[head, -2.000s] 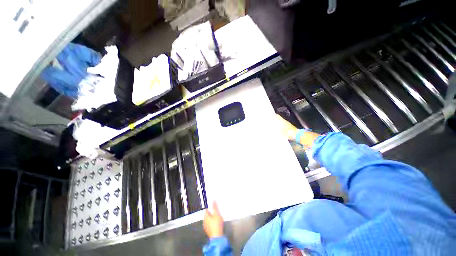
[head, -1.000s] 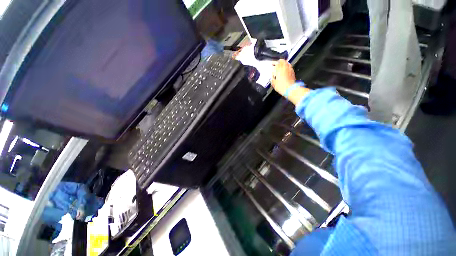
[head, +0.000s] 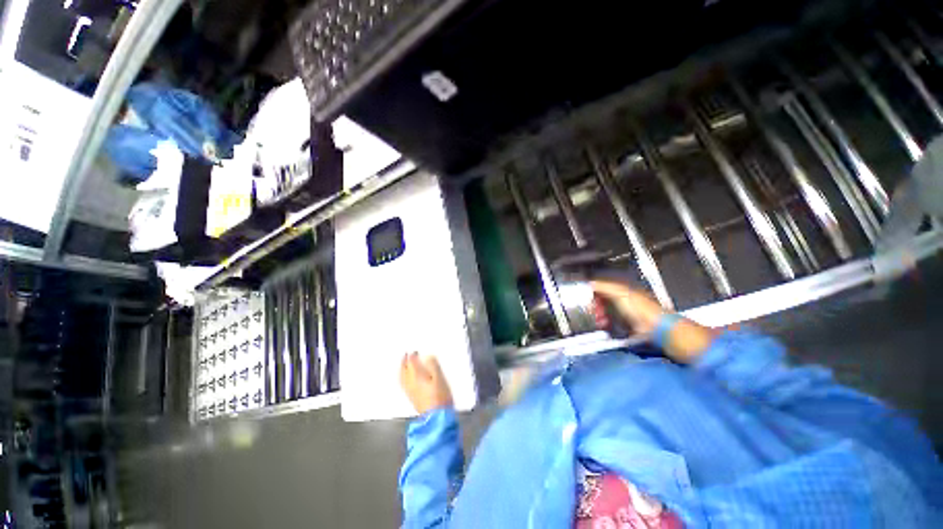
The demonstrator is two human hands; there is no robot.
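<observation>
A large white boxed unit (head: pixel 408 310) with a black rounded display panel (head: pixel 386 241) lies across the roller conveyor. My left hand (head: pixel 425 382) rests on its near end, fingers apart, holding nothing visible. My right hand (head: pixel 629 308) is right of the unit, over the conveyor's near rail. Its fingers curl at a small dark and reddish thing (head: pixel 603 313), blurred; whether it is gripped is unclear. A blue band is on my right wrist.
Bins of white papers (head: pixel 281 145) stand on the shelf behind the unit, left of a black keyboard (head: pixel 357 41) on a black case (head: pixel 496 93). A white sheet with printed rows (head: pixel 230 351) lies left on the conveyor. Metal rollers (head: pixel 713 196) run right.
The view has swung back from the monitor and scanner to the unit. My right hand has come back from the shelf end to the near rail. My left hand shows on the unit.
</observation>
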